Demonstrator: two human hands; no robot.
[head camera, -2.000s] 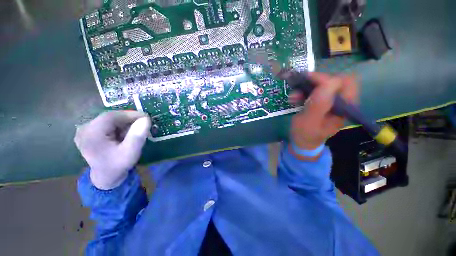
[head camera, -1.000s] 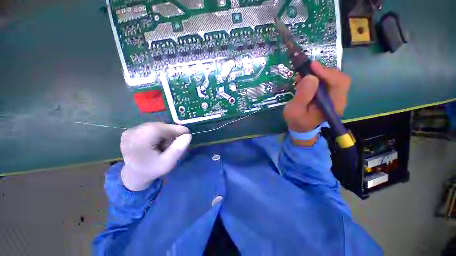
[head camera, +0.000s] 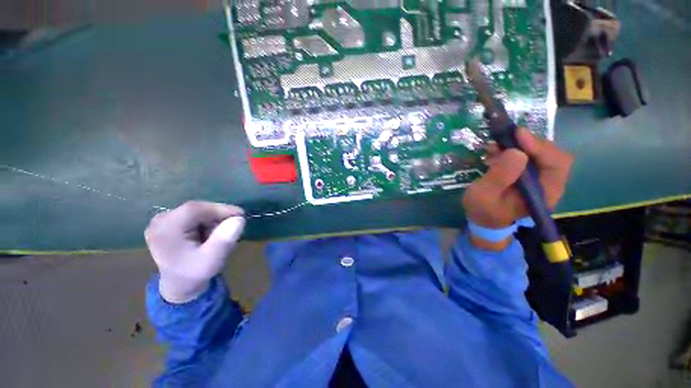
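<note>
The green printed circuit board (head camera: 439, 98) lies on the mat, cut off by the top edge of the picture. My right hand (head camera: 515, 182) is bare and holds the dark soldering iron (head camera: 532, 198) like a pen. Its thin tip is over the right part of the board; I cannot tell whether it touches. My left hand (head camera: 195, 246), in a white glove, pinches the thin solder wire (head camera: 274, 214) left of the board. One end of the wire reaches the board's lower left corner, the other trails to the left.
A red pad (head camera: 273, 167) shows under the board's notched corner. At the right are the yellow sponge (head camera: 579, 82), a dark stand (head camera: 587, 34) and a black block (head camera: 624, 88). The mat's yellow edge (head camera: 636, 206) runs near me, above a black equipment box (head camera: 630, 292).
The view has shifted, so the board sits further right. My left hand has moved away from the board to the left, and the solder wire with it. The iron remains in my right hand.
</note>
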